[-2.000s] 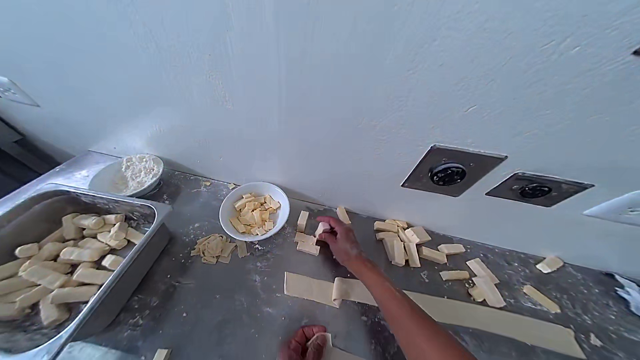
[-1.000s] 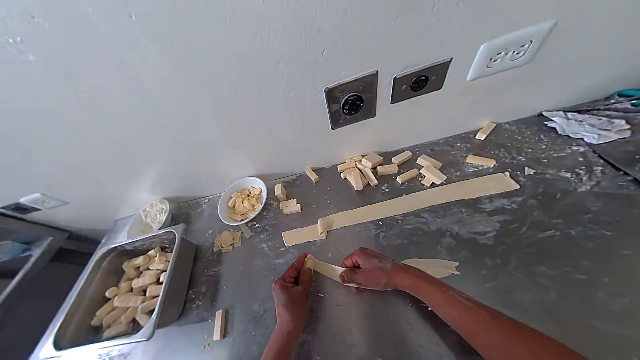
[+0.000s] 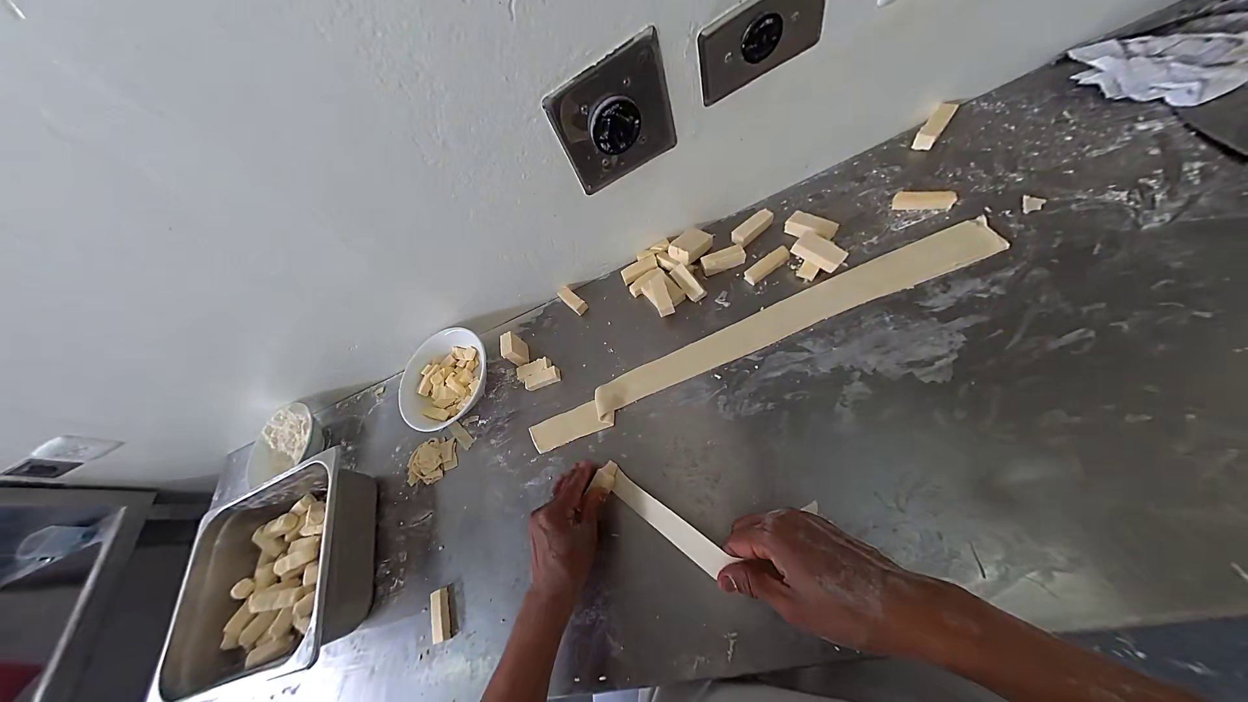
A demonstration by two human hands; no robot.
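Observation:
My left hand pinches the upper left end of a narrow dough strip, where a pale piece seems to sit under the fingers. Lower right, my right hand grips the same strip, which stretches straight between both hands. Beyond them a long flat dough strip lies diagonally on the metal table, its near left part folded or overlapped. Rectangular cheese-like sticks are heaped behind it, with others scattered about. One stick lies alone left of my left hand.
A steel pan of wrapped dough pieces stands at left, beside a bowl of flour. A white bowl holds small pale chunks; dough scraps lie near it. Wall outlets and a crumpled cloth are behind.
Two seconds ago my right hand was at the small blocks beside the white bowl; since then it has come to the narrow strip. The strip now runs taut between both hands. The view has shifted.

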